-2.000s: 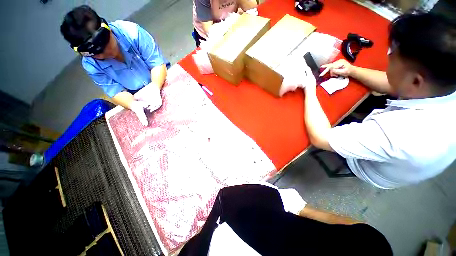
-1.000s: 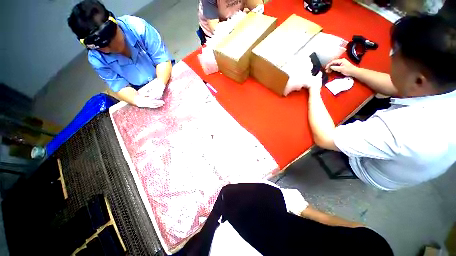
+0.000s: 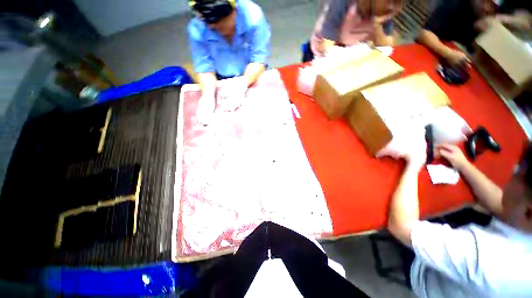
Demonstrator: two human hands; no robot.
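My left hand is not in view. A small white patch, apparently my right glove (image 3: 336, 268), shows at the right edge of my black clothing; its fingers are hidden. Nearest in front of me lies the glossy pinkish-white padded surface (image 3: 251, 169). To its left, black rectangular parts (image 3: 102, 221) lie in dark groups on the mesh conveyor belt (image 3: 154, 163), with tan cardboard strips (image 3: 138, 204) along their edges. The single parts are too dark to tell apart.
Blue covers (image 3: 116, 279) edge the belt. A person in blue (image 3: 227, 46) leans over the pad's far edge. Two cartons (image 3: 402, 107) stand on the red table (image 3: 350, 198). A person in white (image 3: 466, 256) handles a black object at the right. More people are behind.
The view has turned left, so the table and people appear further right and more of the conveyor shows. My right glove and forearm, visible before, are now almost fully hidden.
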